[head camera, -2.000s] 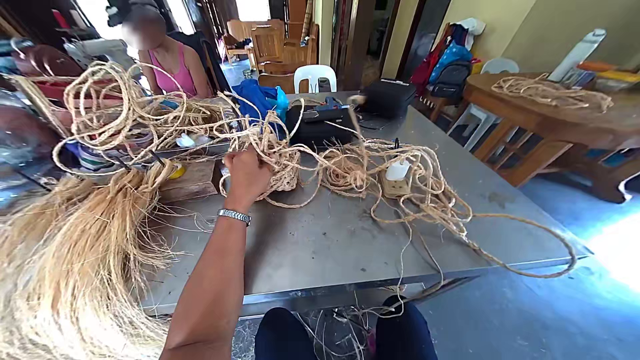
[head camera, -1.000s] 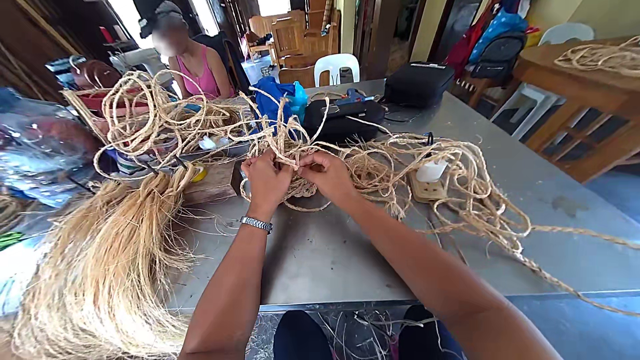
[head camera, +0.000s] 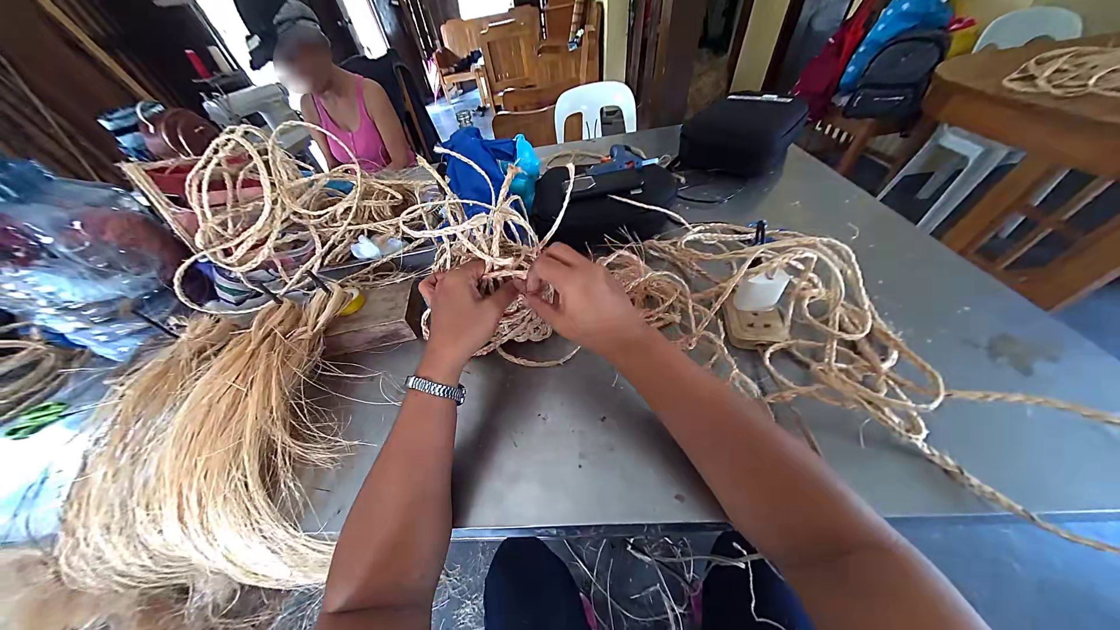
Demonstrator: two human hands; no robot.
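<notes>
My left hand (head camera: pixel 465 308), with a metal band at its wrist, pinches strands of braided natural-fibre cord at the near side of a woven cord piece (head camera: pixel 523 322). Close beside it on the right, my right hand (head camera: pixel 579 296) grips the same cord between thumb and fingers. Loose cord ends stick up above both hands. Part of the woven piece is hidden behind the fingers. A tangle of braided cord (head camera: pixel 840 297) lies to the right, around a power outlet block (head camera: pixel 758 328) with a white plug. Coiled cord (head camera: pixel 262 210) rises at the left.
A bundle of loose raw fibre (head camera: pixel 210 455) hangs over the table's left side. Near it are a wooden block (head camera: pixel 372 328), yellow tape (head camera: pixel 353 302) and green-handled scissors (head camera: pixel 37 420). A black case (head camera: pixel 744 131) and a glue gun (head camera: pixel 623 162) sit farther back. A person (head camera: pixel 363 118) sits across the metal table (head camera: pixel 577 437).
Two seconds ago only my left hand showed, at the cord; my right hand has since come in beside it. Both have stayed at the woven piece over the last second.
</notes>
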